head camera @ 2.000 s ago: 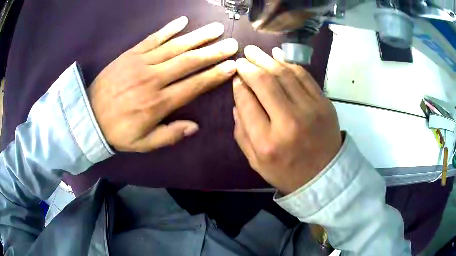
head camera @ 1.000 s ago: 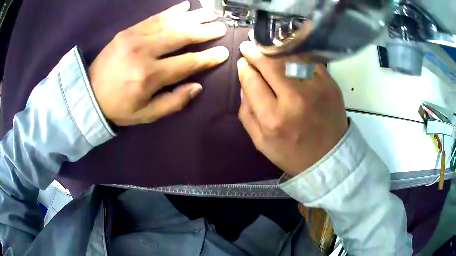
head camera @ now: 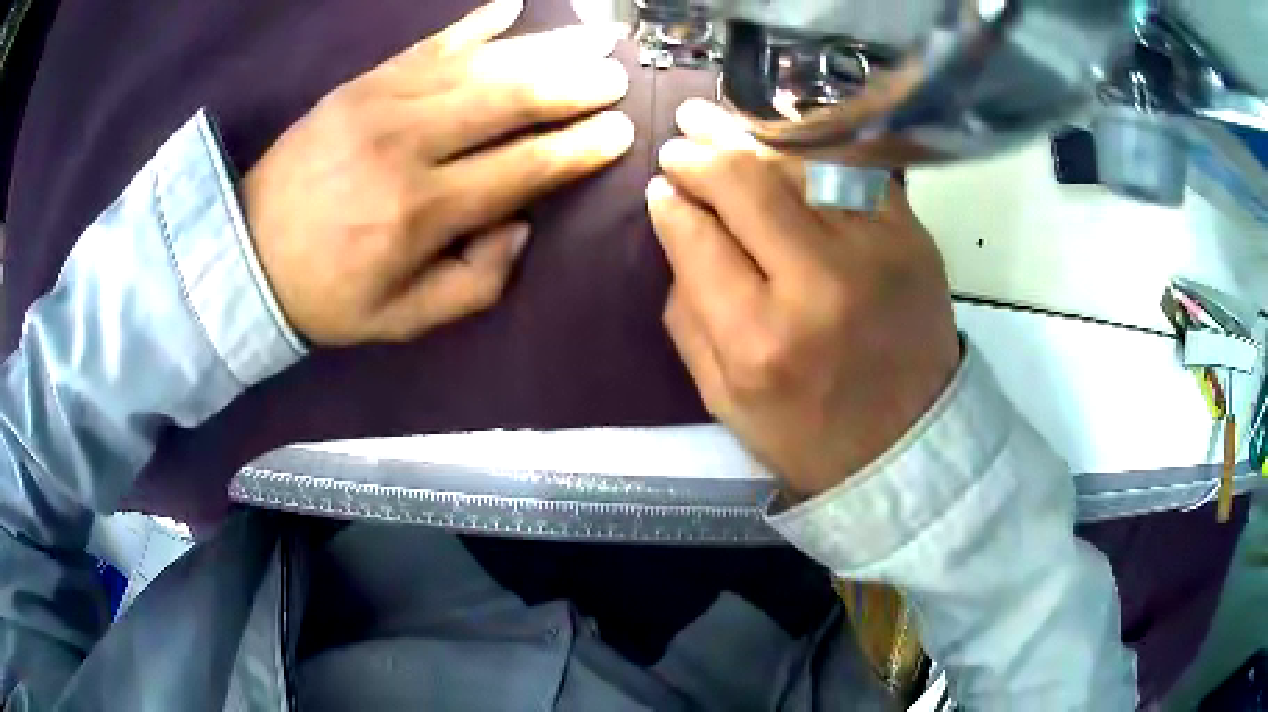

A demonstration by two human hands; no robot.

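Note:
A dark purple garment panel [head camera: 556, 320] lies flat on the white machine table. A narrow line or slit [head camera: 654, 104] runs in it from the presser foot [head camera: 675, 53] down between the hands. My left hand [head camera: 403, 195] lies flat on the panel left of the line, fingers spread, thumb bent, holding nothing; its upper fingertips are bright and reach near the foot. My right hand [head camera: 807, 292] rests on the panel right of the line with curled fingers, fingertips beside the line; whether it pinches cloth is hidden. The sewing machine head [head camera: 960, 84] hangs above the right fingers.
A ruler strip [head camera: 515, 508] runs along the table's front edge, with bare white table [head camera: 556, 452] behind it. Small tools [head camera: 1217, 383] lie at the right table edge. A dark rectangle [head camera: 1074, 156] shows below the machine. More purple cloth [head camera: 1182, 584] hangs at lower right.
The panel has moved up toward the needle, its front edge uncovering the ruler strip and some white table. Both hands moved up with it since the first frame; the left thumb is bent in more.

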